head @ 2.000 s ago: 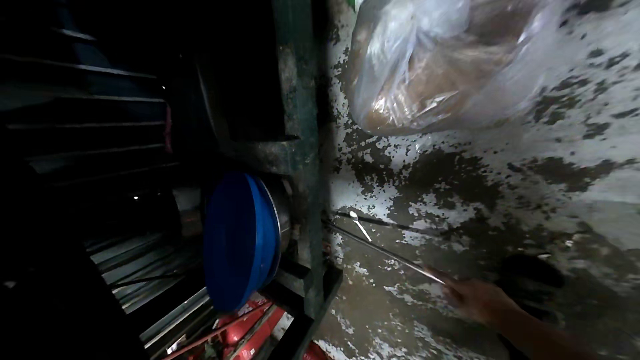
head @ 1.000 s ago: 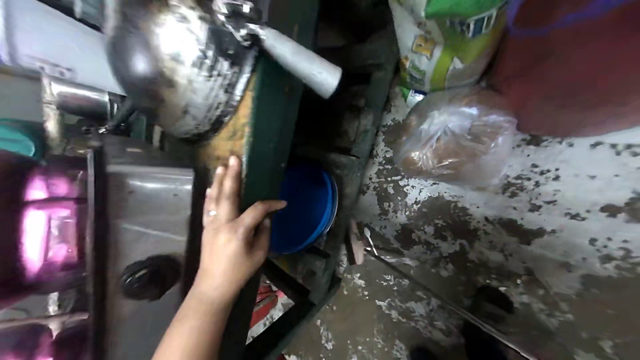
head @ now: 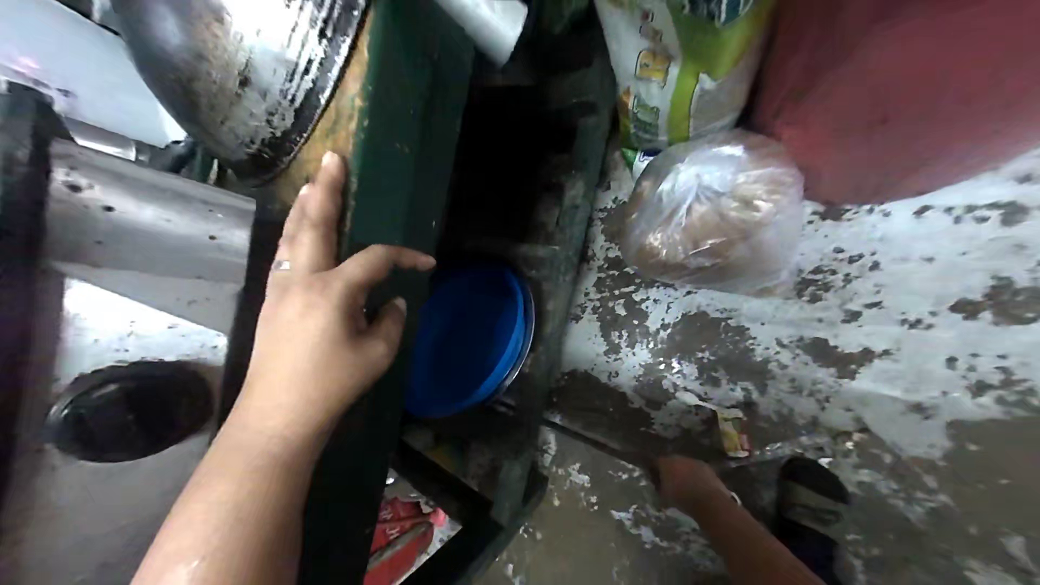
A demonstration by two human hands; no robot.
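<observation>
My left hand point(head: 313, 325) rests on the edge of a green-painted wooden table point(head: 406, 162), fingers spread, with a ring on one finger. Low at the right, my right hand point(head: 686, 483) grips a thin dark stick point(head: 597, 443), whose far end goes in under the table's lower shelf. A blue plastic basin point(head: 467, 341) sits on that shelf between the hands. On the floor near the right hand lie a small white spoon point(head: 692, 399) and a yellowish wrapper point(head: 732, 432).
A blackened metal pan point(head: 244, 73) and a stove with a black knob point(head: 130, 410) are on the table. A tied clear plastic bag point(head: 719, 215), a printed sack point(head: 691, 73) and a dark red container point(head: 902, 97) stand on the worn floor. A foot in a sandal point(head: 812, 496) is at the lower right.
My left hand, out of view two seconds ago, came onto the table edge and is still there. The view has risen from under the table. The wrapper now shows beside the spoon.
</observation>
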